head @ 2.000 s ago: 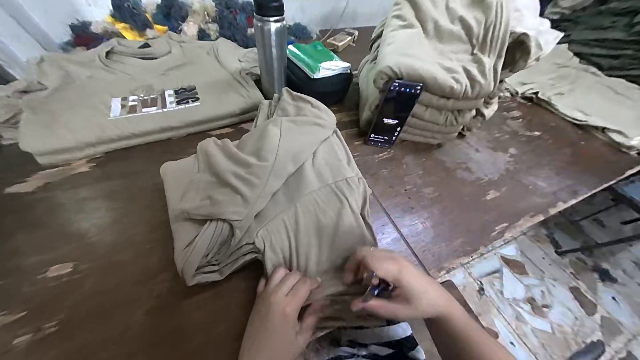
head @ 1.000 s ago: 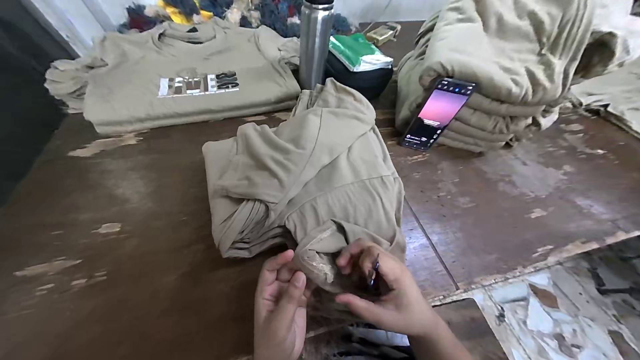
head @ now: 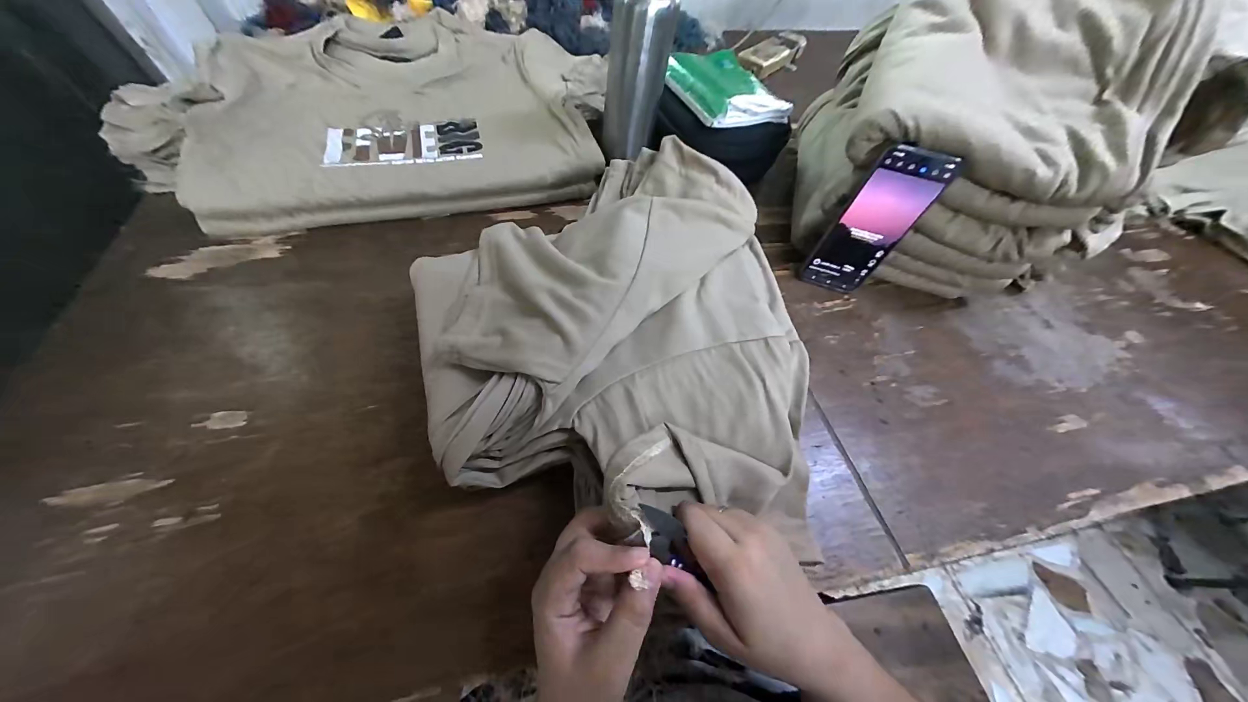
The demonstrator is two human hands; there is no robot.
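Note:
A tan knit garment (head: 624,322), bunched over a folded stack, lies in front of me with one end turned back to show a pale inner seam (head: 639,463). My left hand (head: 590,604) pinches the edge of this seam, a frayed bit of pale thread at its fingertips. Held in my right hand (head: 746,585) is a small dark tool (head: 666,538), perhaps thread snips, which touches the cloth edge beside the left fingertips. Its blades are mostly hidden by fingers and cloth.
Folded tan shirts with a printed chest panel (head: 400,175) lie at the back left. A steel bottle (head: 639,78), a black case (head: 726,141) with a green packet (head: 720,83), a phone (head: 877,219) and a tall garment pile (head: 1024,117) stand behind.
Both hands have come together at the garment's edge. The dark tool has moved to the turned-back seam, and the inner seam shows, unlike in the oldest frame.

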